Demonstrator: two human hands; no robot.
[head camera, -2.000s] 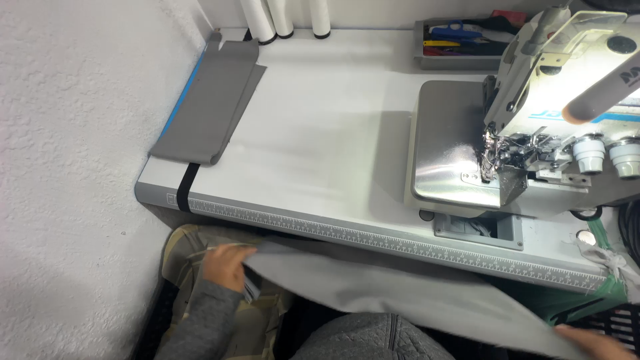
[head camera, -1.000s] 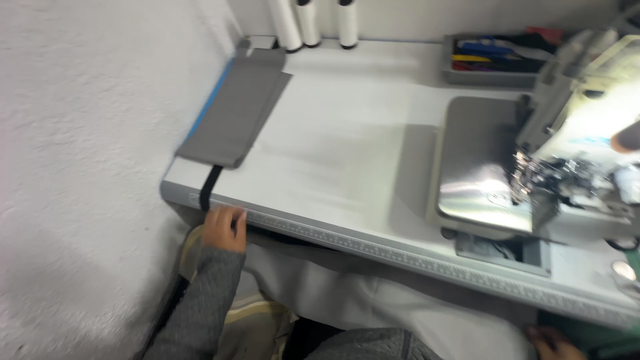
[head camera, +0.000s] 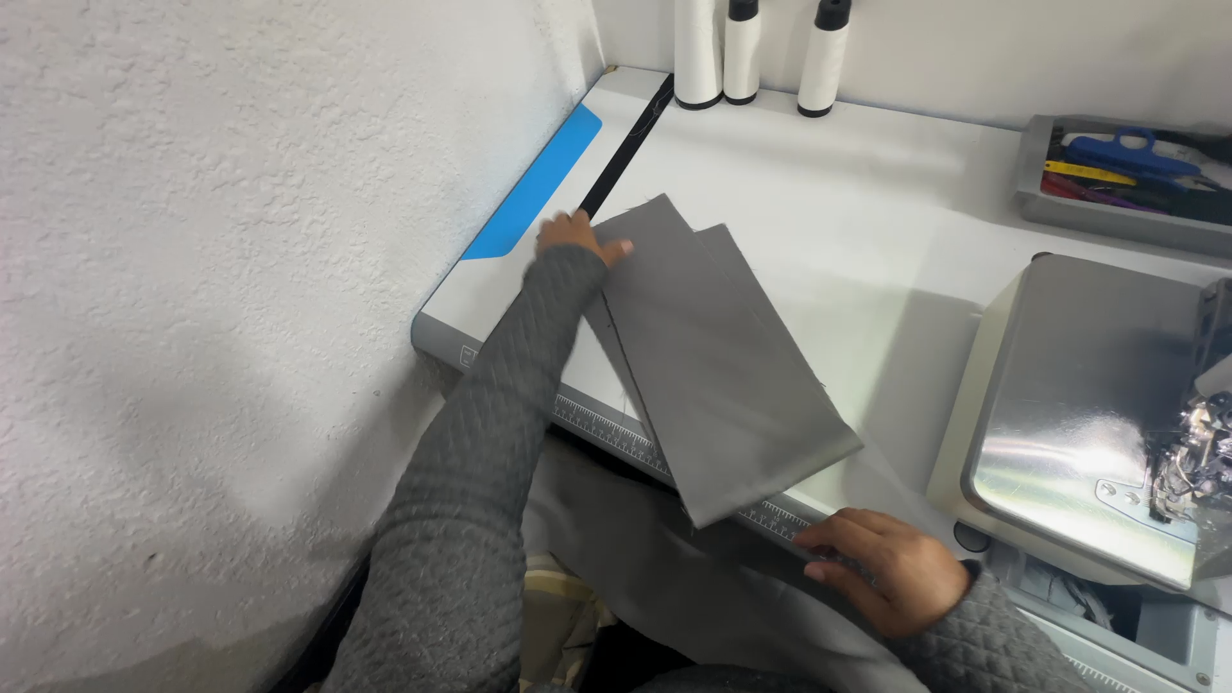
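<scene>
Folded grey fabric pieces (head camera: 712, 356) lie aslant across the table, their lower end over the ruler-marked front edge. My left hand (head camera: 580, 239) is at their upper left corner, thumb over the cloth and fingers beside it; whether it pinches the cloth is unclear. A larger grey cloth (head camera: 674, 568) hangs over my lap below the edge. Just right of the folded pieces' lower end, my right hand (head camera: 890, 568) is at the table edge above the lap cloth, its thumb and forefinger apart with nothing visible between them.
A sewing machine with a shiny metal plate (head camera: 1078, 385) stands at the right. Behind it is a grey tray (head camera: 1035, 168) of tools. White thread cones (head camera: 698, 53) line the back. A black strap (head camera: 630, 144) and blue strip (head camera: 539, 183) mark the table's left end, by a wall (head camera: 241, 289).
The folded grey pieces have moved right from the table's left end, uncovering the blue strip and more of the black strap. My left hand has moved up from the front edge onto the tabletop.
</scene>
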